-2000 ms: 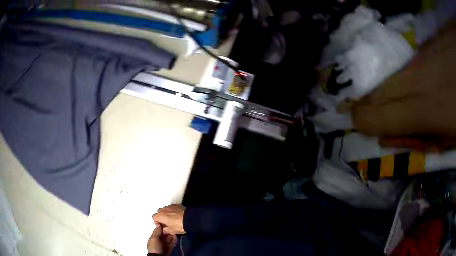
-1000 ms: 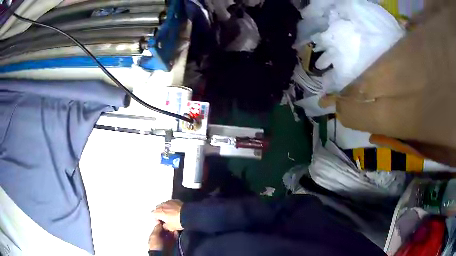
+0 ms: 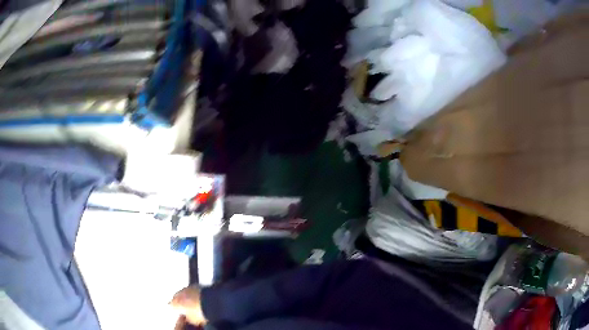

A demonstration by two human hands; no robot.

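Note:
My right hand, in a dark sleeve, is near the lower edge over the cutting table. It is blurred, with its fingers bent, and I cannot tell if it holds anything. My left hand is just below it, close against it and mostly cut off by the lower edge. The slate blue-grey cloth length lies at the left, over part of the end cutter track. Neither hand touches the cloth. The end cutter unit is at the near end of the track, beyond my hands.
Metallic rollers in a blue frame stand at the upper left. White plastic and a large brown cardboard piece are at the right. Black-yellow striped tape, a clear bottle and dark floor clutter lie around.
The view has swung rightward and up, so cloth, track and cutter unit sit further left and lower. My hands stay together near the lower edge, the left now more cut off.

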